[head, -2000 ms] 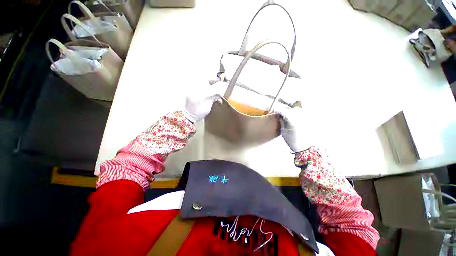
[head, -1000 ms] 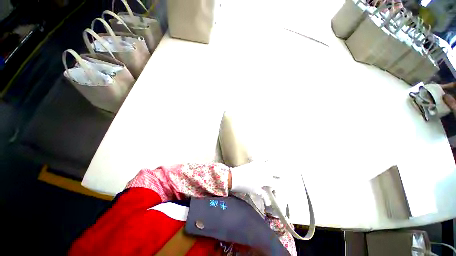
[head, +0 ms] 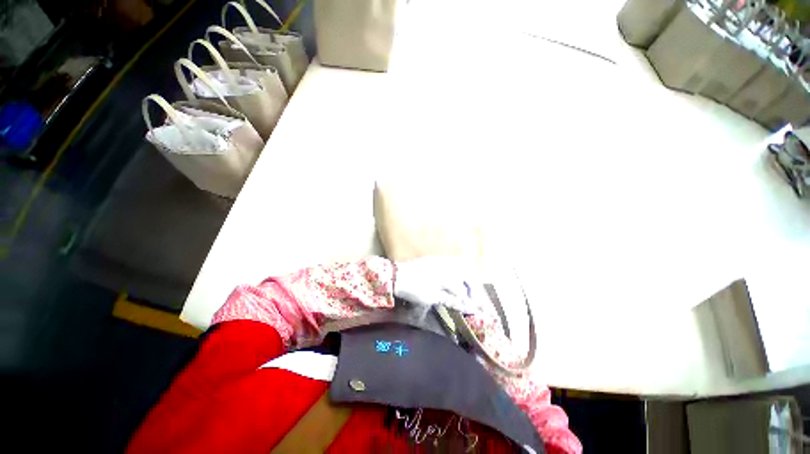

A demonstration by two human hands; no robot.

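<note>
A beige tote bag (head: 416,223) lies on the white table against the wearer's front. Its mouth end and thin looped handles (head: 531,324) point toward the wearer. My left hand (head: 428,282), in a white glove, is at the mouth end; its fingers are blurred and its grip cannot be told. My right floral sleeve (head: 526,390) runs up behind the handles to the same end. My right hand is not distinct there, overlapped by the bag and the other glove. The bag's far side washes out into the bright table.
Stuffed bags (head: 213,155) stand along the low grey bench at left. Another bag (head: 355,34) stands at the table's back left. A row of bags (head: 702,66) lines the back right. A pale flat board (head: 730,328) is at the right edge. A dark-strapped item (head: 790,161) lies at far right.
The bag, earlier upright between both hands with its mouth open, now lies with its handles toward the wearer. Both arms have drawn in together. The view has shifted, showing more of the table's far side.
</note>
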